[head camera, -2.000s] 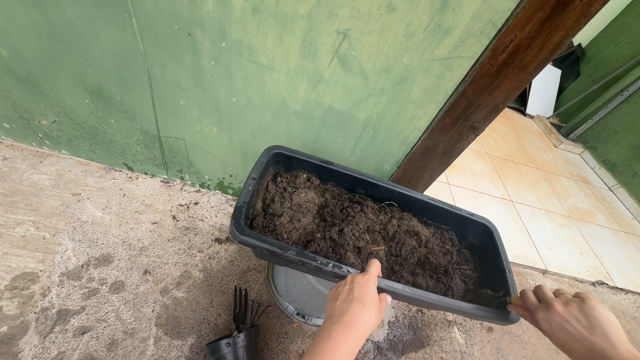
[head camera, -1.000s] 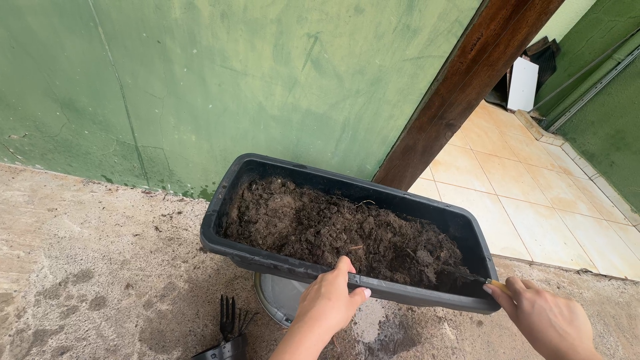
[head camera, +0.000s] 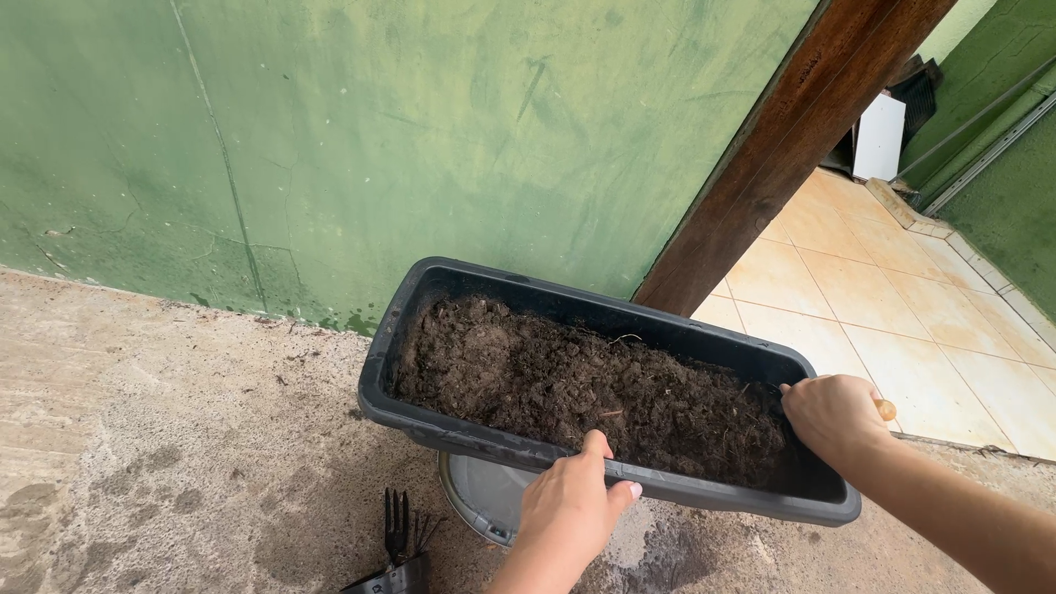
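Note:
A long black plastic planter (head camera: 388, 402) stands tilted across the view, with dark, crumbly soil (head camera: 561, 375) in it. My left hand (head camera: 573, 503) grips the planter's near rim at about its middle, with fingertips over the edge. At the planter's right end, my right hand (head camera: 837, 417) is closed around a wooden handle (head camera: 885, 410), whose rounded end shows beyond the fist. The rest of that tool is hidden by the hand and the soil. Under the planter is a round grey lid or container top (head camera: 487, 495), partly covered.
A black hand fork (head camera: 397, 524) stands in a dark pot (head camera: 396, 577) on the rough concrete floor (head camera: 206, 462). Behind the planter are a green wall (head camera: 462, 148) and a slanting wooden post (head camera: 767, 157). Pale floor tiles (head camera: 891, 289) and a white panel (head camera: 879, 139) lie to the right.
My right hand has moved from outside the planter's right corner to over its right end, still on the handle. My left hand keeps its hold on the near rim.

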